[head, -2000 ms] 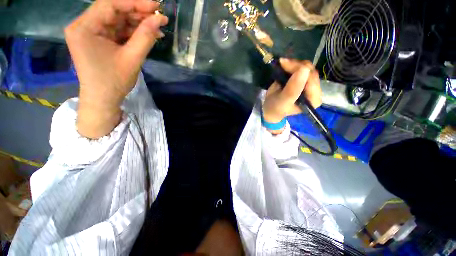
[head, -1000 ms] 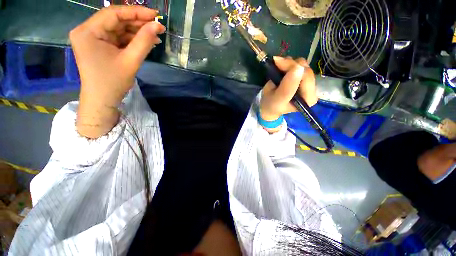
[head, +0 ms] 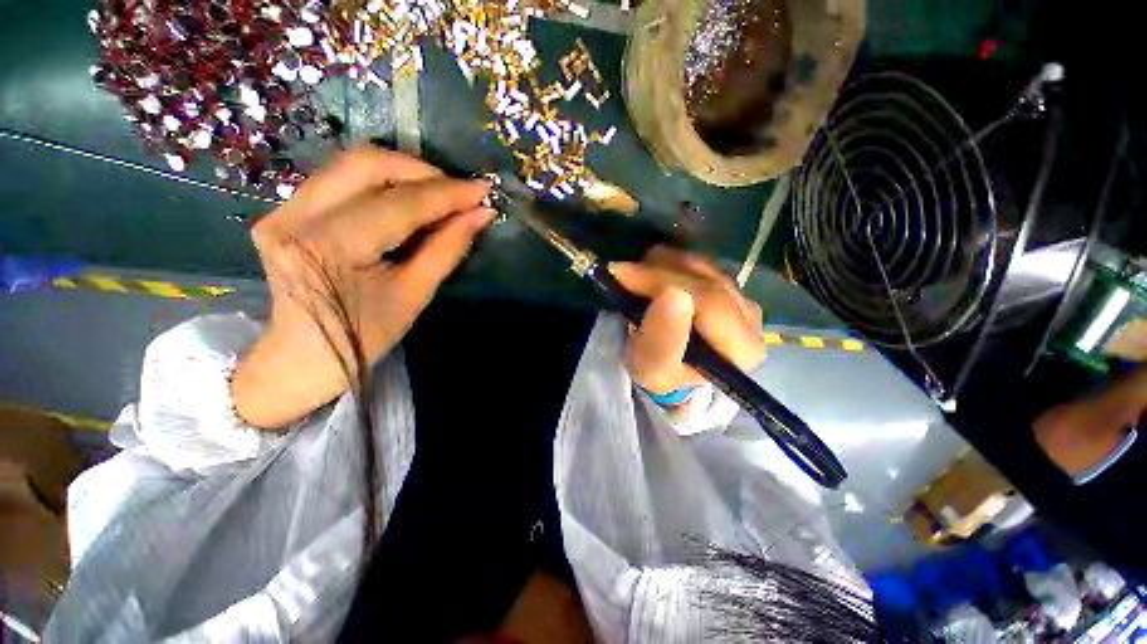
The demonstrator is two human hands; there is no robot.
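My left hand [head: 365, 258] pinches a tiny piece between thumb and forefinger; its shape is too small to tell. My right hand [head: 689, 321] holds a black soldering iron [head: 742, 388] like a pen. The iron's metal tip points left and up to the small round work rest [head: 499, 199], close to my left fingertips; I cannot tell if it touches the piece. A pile of dark red and silver round components [head: 214, 88] lies beyond my left hand. Tiny gold and white contact pieces [head: 535, 126] lie beyond the iron tip.
A round bowl with a crusted rim [head: 654, 94] holds silvery bits at the back. A fan with a wire guard [head: 893, 214] stands right of it. Thin solder wire [head: 138, 164] runs in from the left. Another person's arm [head: 1088, 428] shows at the right edge.
The view has tilted up, showing the red component pile and more of the bowl. My left hand has moved toward the iron's tip, and both hands are now closer together.
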